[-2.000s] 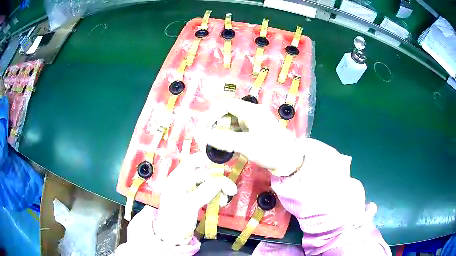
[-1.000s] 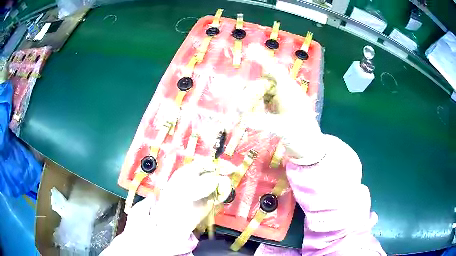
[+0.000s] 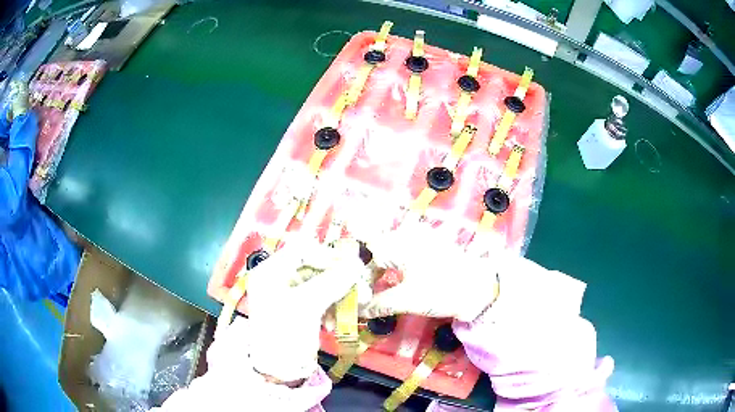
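Note:
A salmon-red tray [image 3: 371, 173] under clear film lies in front of me, with gold-banded watches in rows. My left hand [image 3: 302, 302], in a white glove, holds a watch above the near part of the tray. Its gold band [image 3: 347, 315] hangs down and part of its dark head [image 3: 364, 253] shows between my hands. My right hand [image 3: 439, 282], also gloved, is beside it with its fingertips at the watch; glare hides whether it grips anything. Watches lie behind my hands, such as one with a black face [image 3: 440, 179], and others are partly covered in front.
A white dispenser bottle [image 3: 603, 143] stands right of the tray on the green bench [image 3: 637, 265]. Another tray [image 3: 60, 121] is at far left, beside a person's blue sleeve [image 3: 28, 193]. An open cardboard box [image 3: 76, 338] with clear plastic is below the bench at lower left.
My right hand has come back from over the tray's right middle to the watch at my left hand. The whole view has shifted, so the tray appears further right.

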